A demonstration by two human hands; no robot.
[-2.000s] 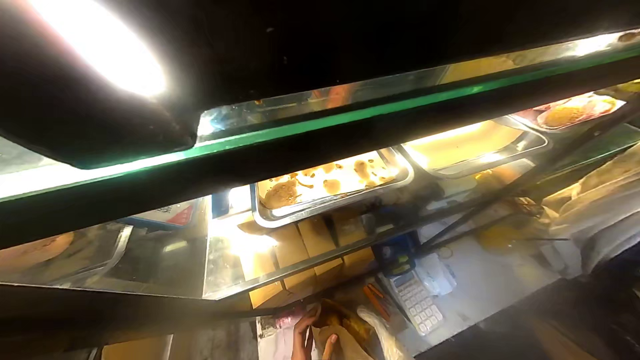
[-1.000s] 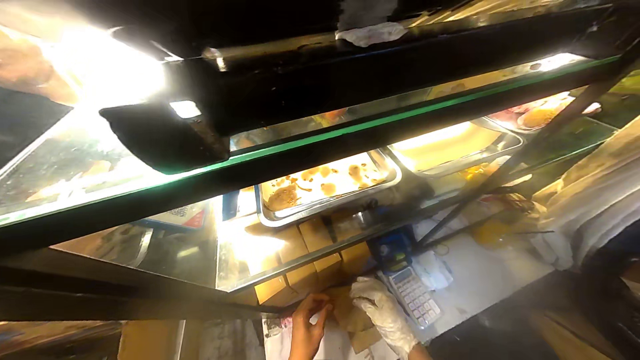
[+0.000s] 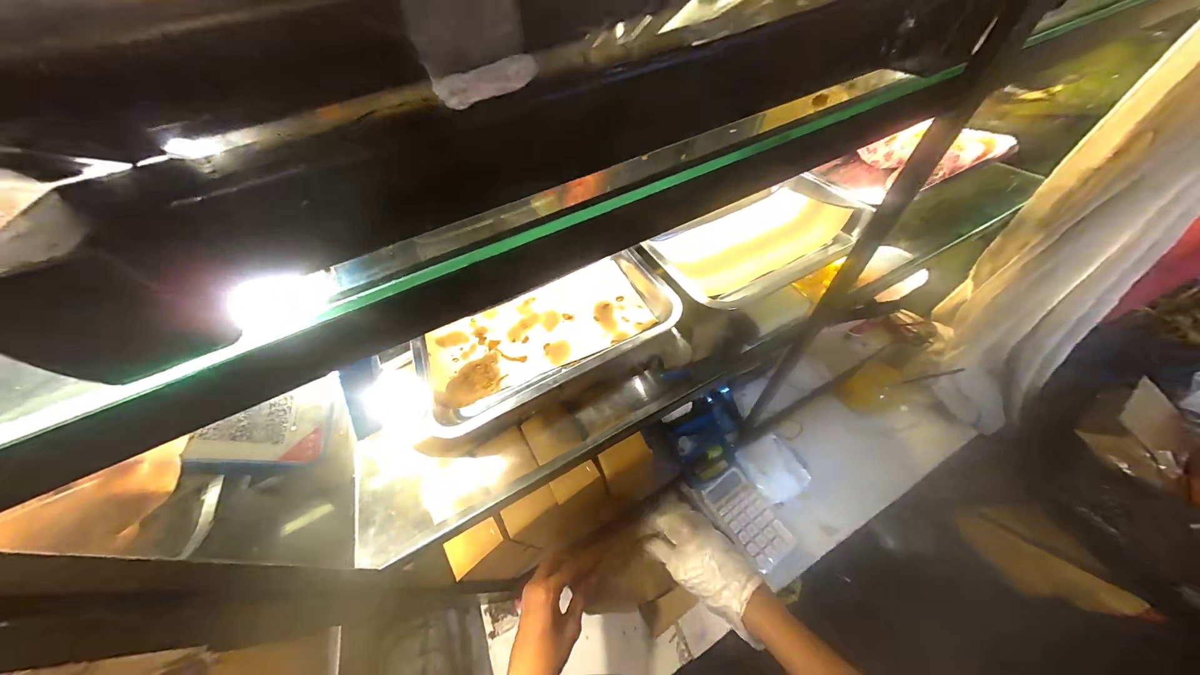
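Near the bottom middle, my bare left hand [image 3: 553, 595] is at the left side of a brown paper bag [image 3: 623, 567], thumb and fingers bent. Blur and shadow hide whether its fingers grip the paper. My right hand [image 3: 698, 558], in a thin clear plastic glove, lies against the bag's right side, with its fingertips in shadow. Just to its right, a white calculator [image 3: 748, 520] rests on the counter. Folded brown paper bags or boxes [image 3: 525, 514] stand in a row above my left hand.
Behind glass edged in green [image 3: 525, 234] stand a metal tray [image 3: 553, 382] with food pieces and a tray of yellow food [image 3: 759, 300]. A dark frame bar [image 3: 844, 272] crosses in front. Blue items [image 3: 698, 431] and a white cloth [image 3: 1059, 272] are at the right.
Two seconds ago both hands held an opened brown bag lower in view. The bag now lies farther up, and my gloved right hand is plainly visible beside it. The view has shifted.
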